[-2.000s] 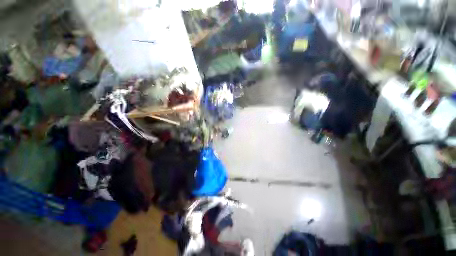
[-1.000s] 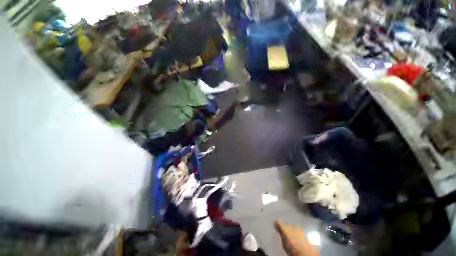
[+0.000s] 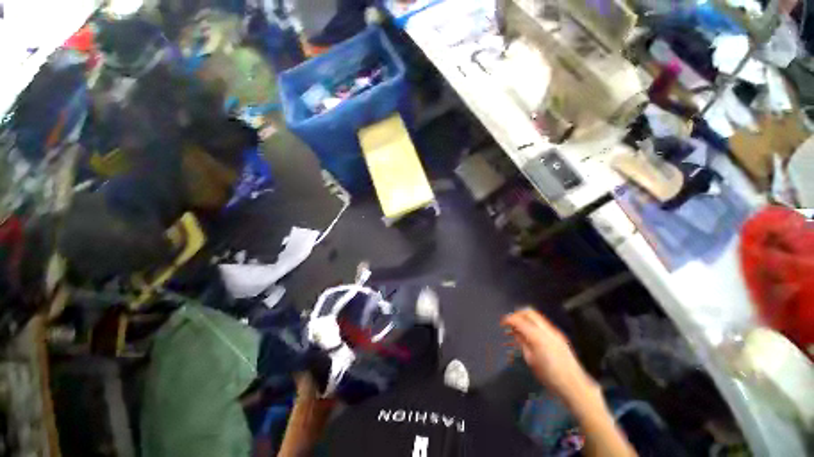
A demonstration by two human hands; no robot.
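Note:
A bundle of navy, dark red and white-edged pieces [image 3: 328, 332] hangs in front of my body, left of my feet, with white strips looping out of it. My left hand [image 3: 309, 389] is at its lower left side and holds it; the fingers are mostly hidden by the cloth and blurred. My right hand [image 3: 537, 341] is out to the right over the floor, empty, with the fingers slightly apart.
A blue bin [image 3: 344, 112] stands ahead beside a yellow-topped stool [image 3: 396, 170]. White scraps [image 3: 272, 265] lie on the dark floor. A green cloth [image 3: 198, 384] is at left. A sewing table [image 3: 665, 299] with a machine and red cloth [image 3: 781, 272] runs along the right.
My view has moved forward along the aisle, so the blue bin and stool are nearer. The bundle has moved along with me. The blue crate is out of view. More of my right arm shows.

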